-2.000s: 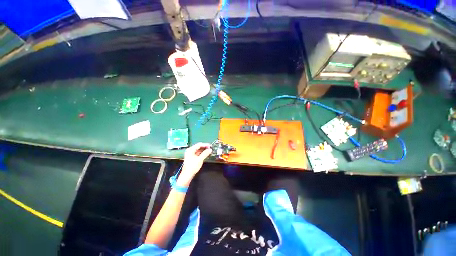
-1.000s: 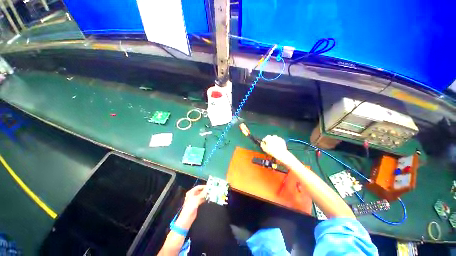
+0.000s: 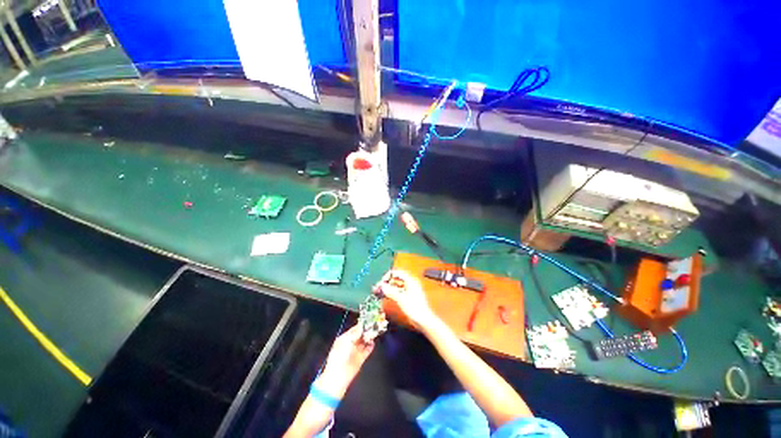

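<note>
My left hand (image 3: 347,352), with a light blue band at the wrist, holds a small green-white circuit board (image 3: 373,319) by its lower edge, in front of the bench edge. My right hand (image 3: 408,298) is over the left part of the orange-brown fixture base (image 3: 445,318), its fingertips close to the board's top edge. Something small and dark shows at those fingertips; whether they grip it or touch the board is unclear. The black connector block (image 3: 454,279) lies at the fixture's top edge. A red piece (image 3: 476,311) lies on the base.
Two boards (image 3: 551,344) and a remote control (image 3: 625,345) lie right of the fixture, near the orange box (image 3: 651,295) and blue cable (image 3: 497,238). Left are a green board (image 3: 325,268), a white slip (image 3: 271,244) and a blue coiled cord (image 3: 411,175). A black tray (image 3: 184,355) is below.
My right hand came into view, reached behind the fixture by the black lead, then moved left and forward to the board. My left hand has moved off the fixture's left corner with the board. The view tilted up.
</note>
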